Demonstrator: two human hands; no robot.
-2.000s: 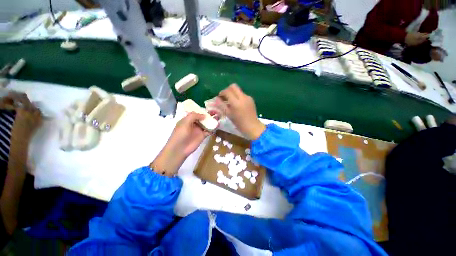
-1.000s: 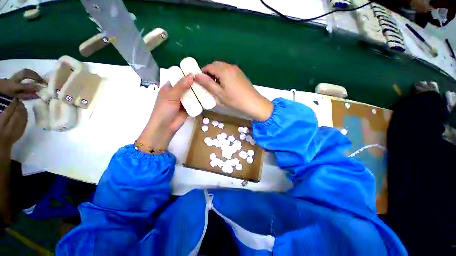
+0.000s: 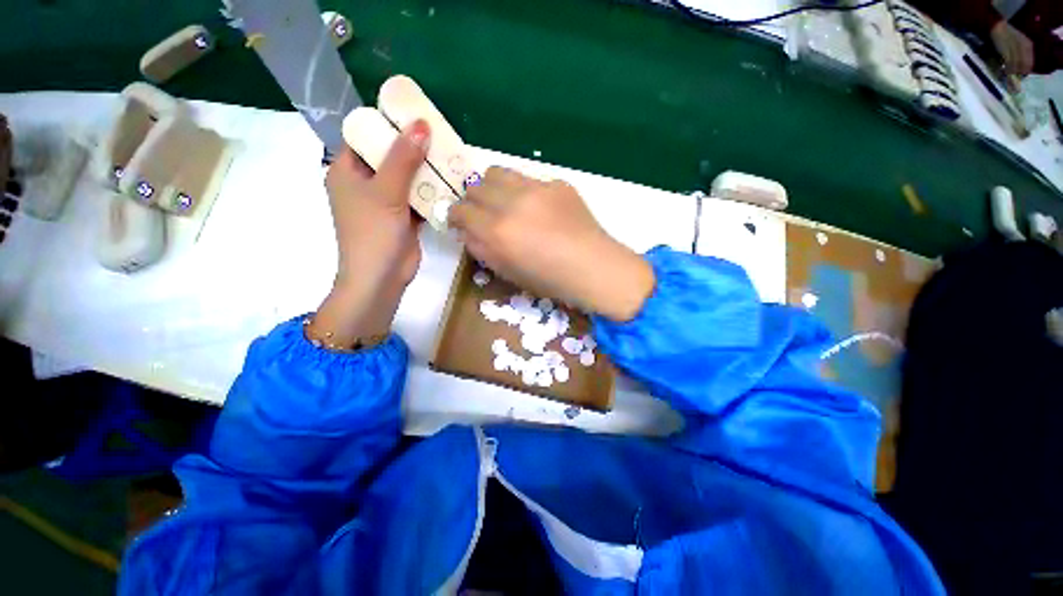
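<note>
My left hand (image 3: 379, 227) holds two cream oblong housings (image 3: 408, 134) side by side above the bench, its thumb across them. Round spots show near their lower ends. My right hand (image 3: 542, 233) is at those lower ends, fingers bent together; a small white piece (image 3: 442, 212) shows by its fingertips, and I cannot tell if the fingers grip it. The brown cardboard tray (image 3: 460, 338) lies below my hands, holding many loose white discs (image 3: 534, 334). My right hand and sleeve cover part of its upper right side.
Set-aside cream housings (image 3: 175, 157) lie at left on the white bench (image 3: 274, 262). A grey metal post (image 3: 297, 58) stands behind my left hand. The green conveyor belt (image 3: 583, 105) carries spaced housings (image 3: 750, 189). At right are a cardboard sheet (image 3: 863, 291) and a person in dark clothing (image 3: 991, 408).
The two housings have turned so their lower ends, with round spots, face my right hand. My right hand has moved from their upper side to those ends. The view has shifted slightly.
</note>
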